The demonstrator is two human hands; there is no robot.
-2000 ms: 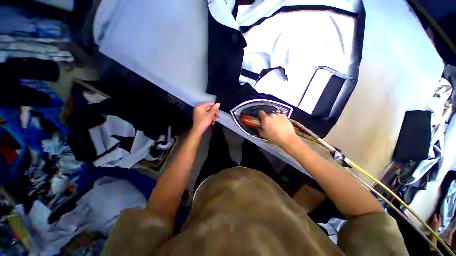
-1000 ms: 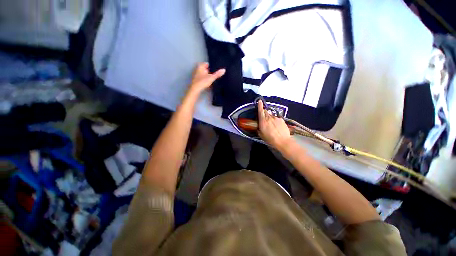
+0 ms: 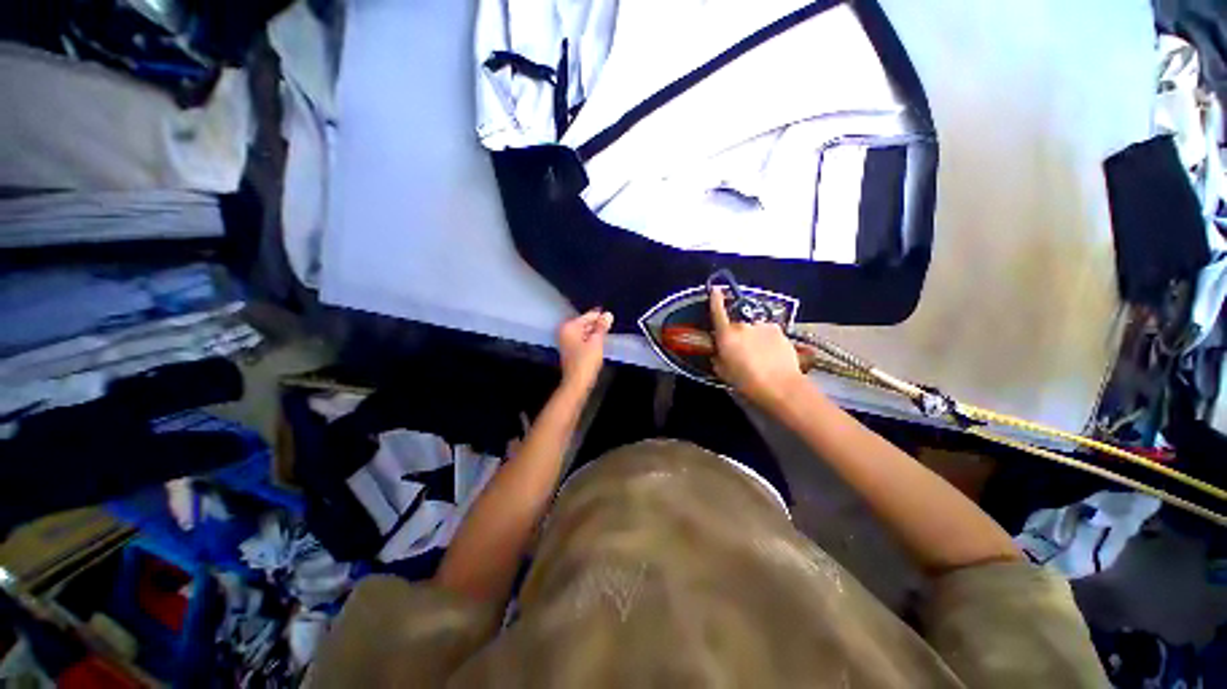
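The white garment (image 3: 754, 148) lies spread on the pale pressing table, bordered by a wide black band (image 3: 659, 269). A small black-and-white pocket piece (image 3: 881, 205) is at its right. My right hand (image 3: 756, 358) grips the brown handle of the steam iron (image 3: 686, 337), near the table's front edge at the band's lower edge. The iron's tip points left. My left hand (image 3: 584, 345) pinches the band's lower edge, left of the iron's tip.
The pale table (image 3: 417, 202) shows a brownish area at right. A black cloth square (image 3: 1155, 215) lies at the right edge. Yellow and pale lines (image 3: 1023, 427) run right from the iron. Folded stacks (image 3: 108, 222) stand at left; scraps (image 3: 417, 485) lie below.
My left hand was off the cloth with its fingers apart and has come down to pinch the band. The band's left part now lies smoother and more spread. The iron remains near the front edge.
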